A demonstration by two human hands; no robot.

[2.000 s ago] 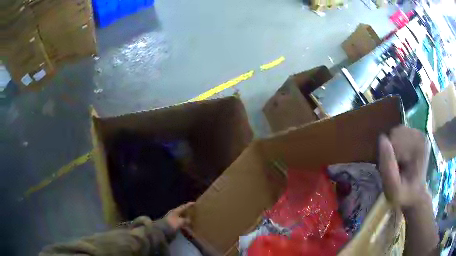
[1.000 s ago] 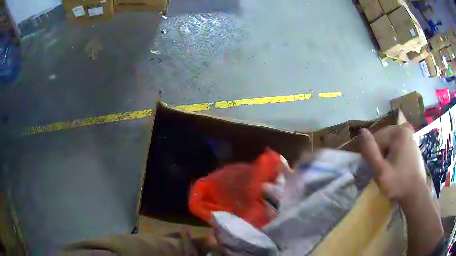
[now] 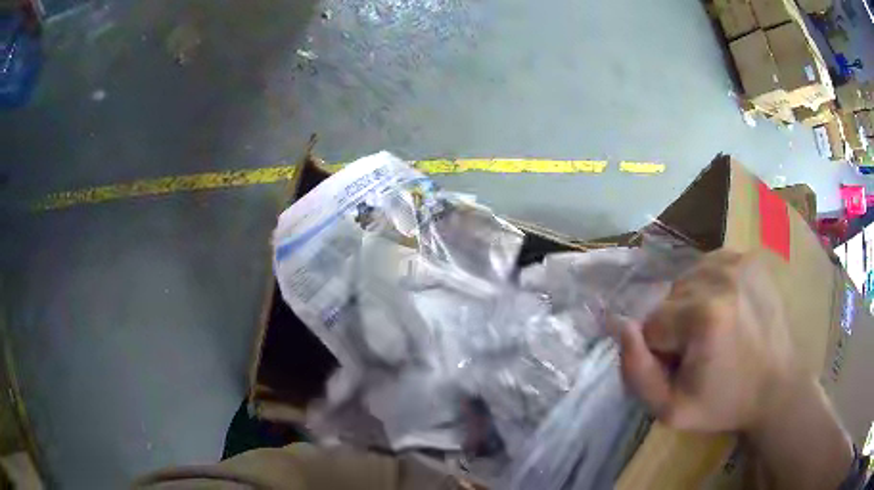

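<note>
My right hand (image 3: 714, 349), blurred, is closed on the edge of a tilted brown carton (image 3: 805, 297) with a red tape mark. Crumpled clear and white plastic scrap (image 3: 508, 330) spills from it over an open carton (image 3: 273, 359) standing to the left. A white printed bag with a blue stripe (image 3: 331, 225) lies at the left of the heap, over that carton's rim. My left sleeve crosses the bottom edge; my left hand is hidden behind the scrap and sleeve.
A yellow floor line (image 3: 192, 185) runs behind the cartons. Stacked cartons (image 3: 771, 62) stand at the upper right. Pink-red items (image 3: 851, 201) and part of a workbench are at the right edge. A blue object (image 3: 17, 62) is at the upper left.
The held carton has tipped further left. The red plastic has gone from sight, and a larger heap of clear and white scrap now covers much of the open carton. The view has shifted.
</note>
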